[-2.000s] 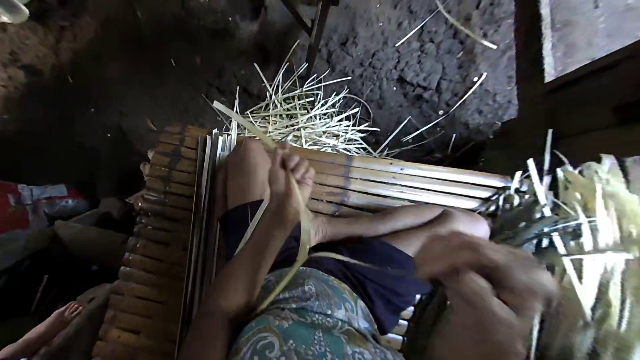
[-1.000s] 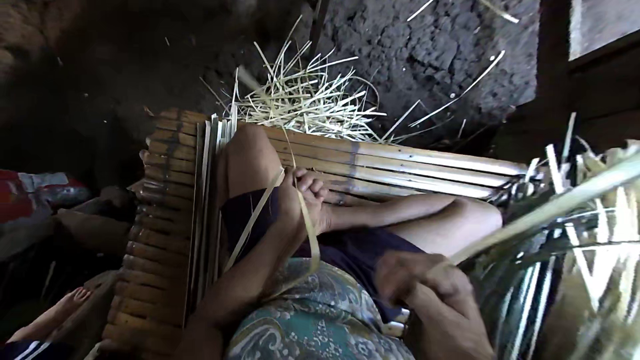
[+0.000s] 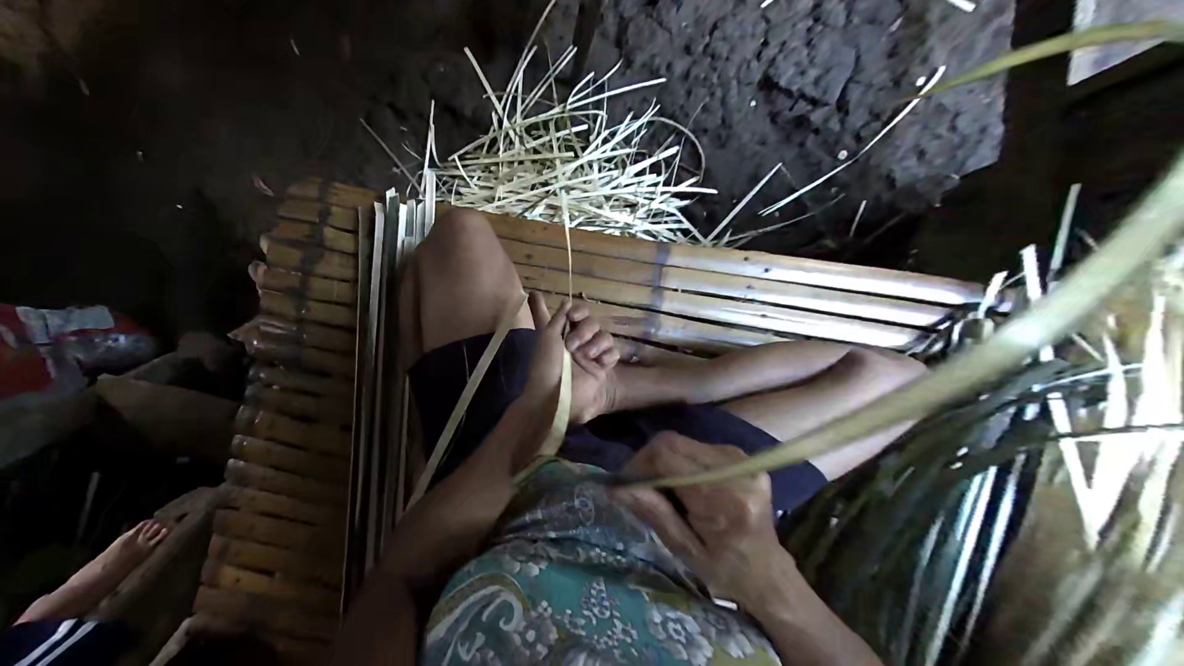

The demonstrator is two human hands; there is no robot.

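My left hand point(image 3: 566, 347) is closed near my lap, shut on a thin, pale plant-fibre strip point(image 3: 562, 407) that passes up and down through its fingers. Another pale strip point(image 3: 467, 407) slants from that hand down to the lower left. Lower and to the right, my right hand point(image 3: 708, 490) is shut on a long fibre strip point(image 3: 860, 418); it runs up across the right side, blurred and close to the camera. Between the hands are dark shorts and a patterned green cloth point(image 3: 573, 573) over my lap.
I sit cross-legged on a bamboo-slat bench point(image 3: 721, 277). Long split strips point(image 3: 375, 370) lie along its left side. Beyond its far edge is a heap of thin offcuts point(image 3: 573, 171) on the earth floor. A large bundle of strips point(image 3: 1045, 444) is at right. Another person's foot point(image 3: 125, 560) shows at lower left.
My right hand has come in from the right toward my lap, holding the strip. The strip now sweeps up across the right side. My left hand stays nearly in place.
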